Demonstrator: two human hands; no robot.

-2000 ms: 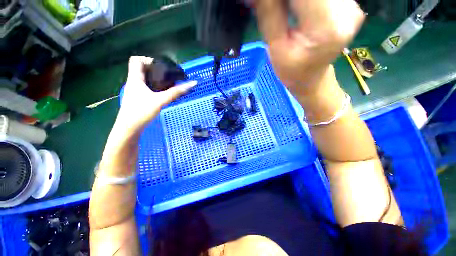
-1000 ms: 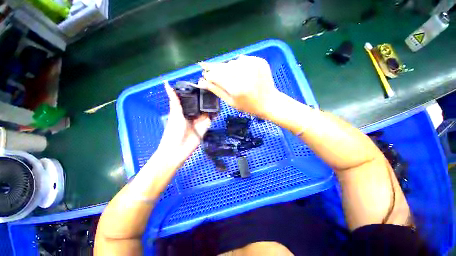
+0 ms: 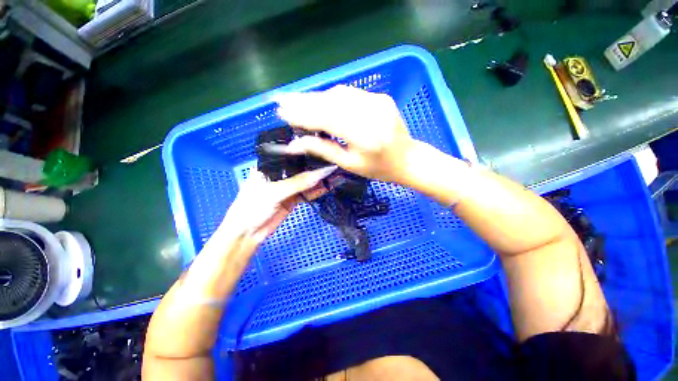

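A blue perforated basket (image 3: 357, 294) stands in front of me. Black power adapters (image 3: 273, 152) are held between my two hands above the basket, partly covered by my fingers. My left hand (image 3: 271, 197) holds them from below and the left. My right hand (image 3: 357, 138) is at their right and upper side, its fingers over them. More black adapters with cords (image 3: 355, 212) lie on the basket floor under my hands; a cord bundle hangs or lies there, I cannot tell which.
A white fan (image 3: 70, 268) and a green object (image 3: 63, 167) are at left. A yellow stick (image 3: 566, 100), a round item (image 3: 583, 82), a warning-labelled bottle (image 3: 638, 43) and a loose black piece (image 3: 510, 68) lie at right. Blue bins (image 3: 639, 245) with black adapters flank the basket.
My hands came down and together from two seconds ago, bringing the adapters over the basket. Since one second ago my right fingers have closed further over them.
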